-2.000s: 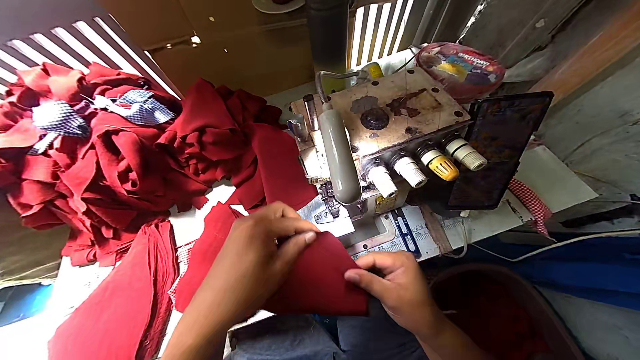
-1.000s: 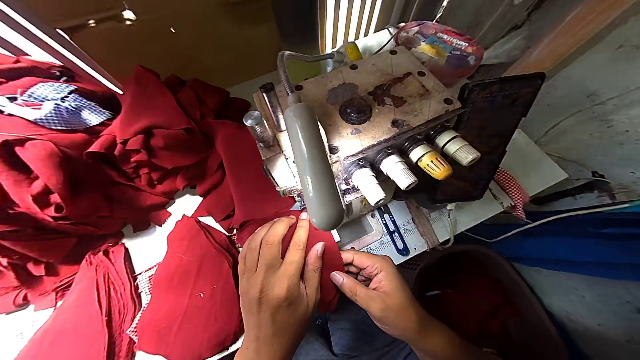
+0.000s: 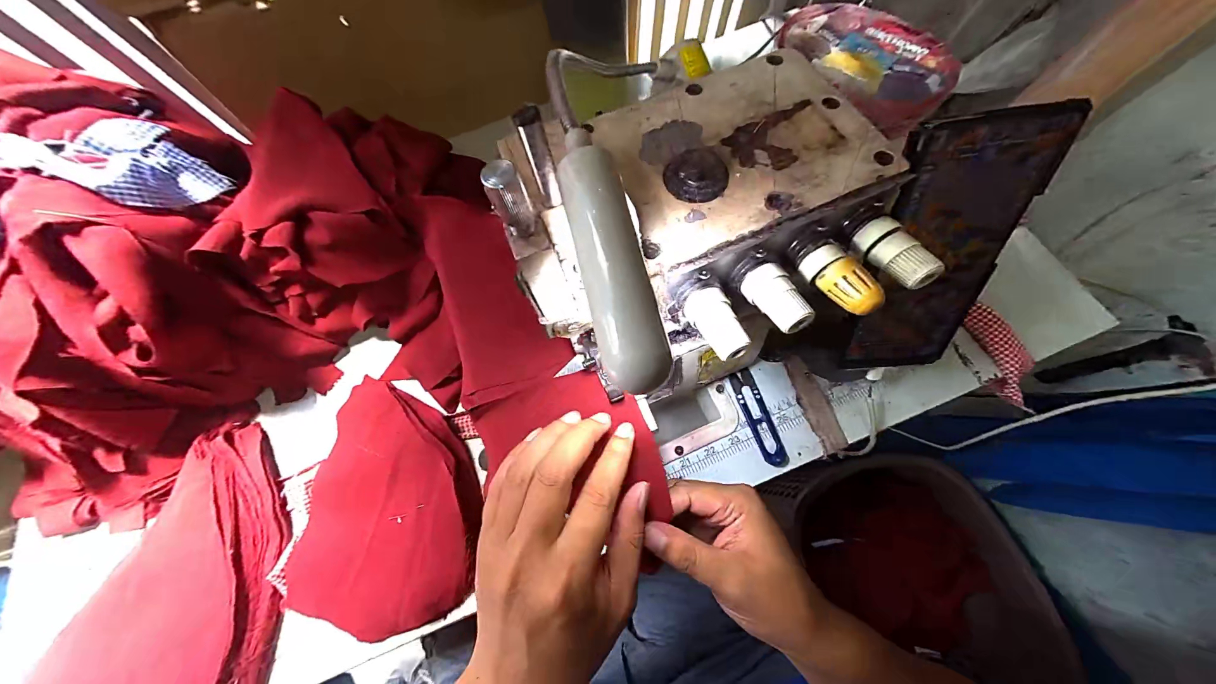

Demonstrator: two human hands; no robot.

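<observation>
A piece of red fabric (image 3: 532, 408) lies under the needle area of an overlock sewing machine (image 3: 750, 161). My left hand (image 3: 560, 532) rests nearly flat on this piece, fingertips just below the machine's grey lamp (image 3: 617, 275). At the piece's right edge, my right hand (image 3: 731, 551) pinches the cloth between thumb and fingers. The needle and presser foot are mostly hidden by the lamp. To the left of my left hand lies a stack of cut red pieces (image 3: 380, 513), with another folded red stack (image 3: 180, 570) beyond it.
A large heap of red fabric (image 3: 114, 332) with a blue checked cloth (image 3: 152, 161) fills the left side. Blue thread snips (image 3: 757, 418) lie by a printed ruler scale on the table. A dark bin (image 3: 1026, 589) holding red cloth stands at lower right, beside a dark panel (image 3: 978, 228).
My left hand has flattened onto the fabric, which has moved up under the machine. My right hand stays at its right edge. The view has shifted closer to the machine.
</observation>
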